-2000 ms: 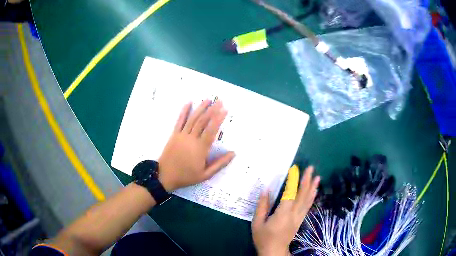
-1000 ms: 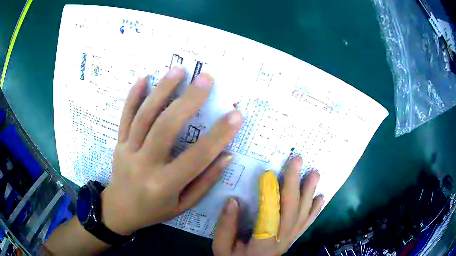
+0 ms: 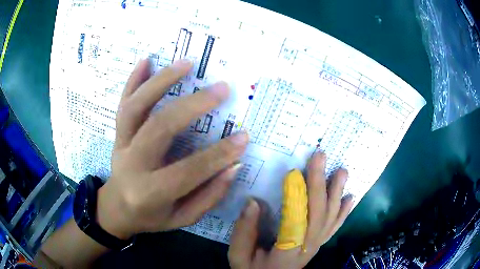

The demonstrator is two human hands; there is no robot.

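Note:
The white wiring drawing lies on the green bench, printed with tables and connector diagrams, with small red, dark and yellow dots near its middle. My left hand, with a black watch on the wrist, rests over the left and middle of the sheet, fingers apart and holding nothing. My right hand is on the sheet's lower right part, fingers apart, with a yellow finger cot on one finger. The wrist of my right hand is cut off by the bottom edge.
A clear plastic bag lies at the upper right. A dark pile of connector housings with white and blue wires is at the lower right. Blue and grey items show beyond the bench edge at lower left. A yellow line runs at upper left.
The view has come much closer to the drawing than two seconds ago. Since one second ago the sheet sits slightly higher in view, and my left fingers have shifted on it.

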